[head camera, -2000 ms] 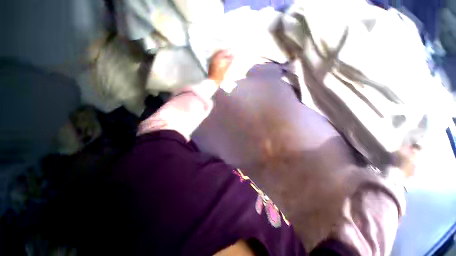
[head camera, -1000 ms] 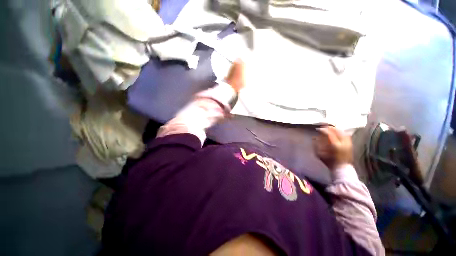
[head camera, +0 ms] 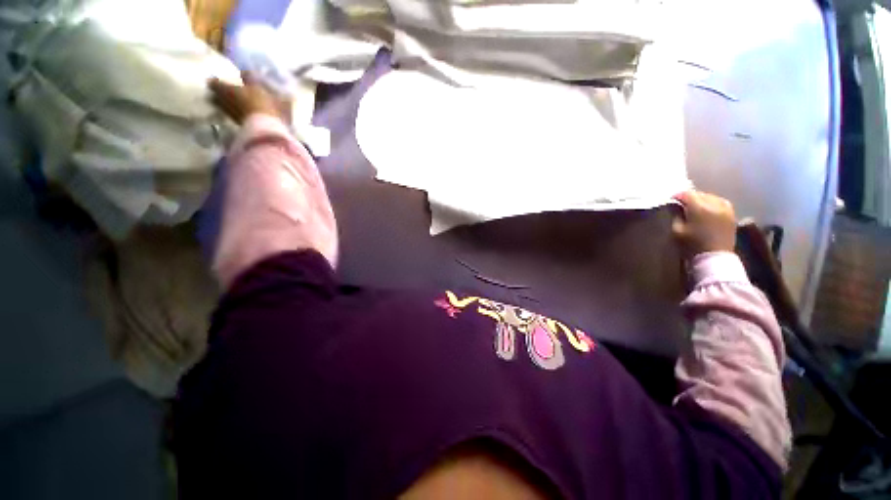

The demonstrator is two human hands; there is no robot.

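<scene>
A white garment panel [head camera: 528, 146] lies flat on the pressing table cover [head camera: 391, 234], bright with glare. My right hand [head camera: 705, 223] pinches the panel's near right corner. My left hand [head camera: 252, 100] is at the upper left, beside the pile of pieces [head camera: 137, 88] at the table's left edge; its fingers touch or nearly touch pale cloth there, and I cannot tell if they grip it. The iron's handle [head camera: 760, 249] shows partly behind my right hand, with its dark cord [head camera: 830, 376] running down to the right.
More folded beige cloth [head camera: 528, 39] lies on the far side of the table. Loose dark threads [head camera: 493, 277] lie near my body and at the right. A beige cloth bundle [head camera: 156, 303] hangs at the lower left. A brown ridged object [head camera: 848, 283] is at the right.
My left hand has left the panel and moved left to the pile. My right hand still holds the near edge, now at the corner. The panel's near left part has shifted and slants.
</scene>
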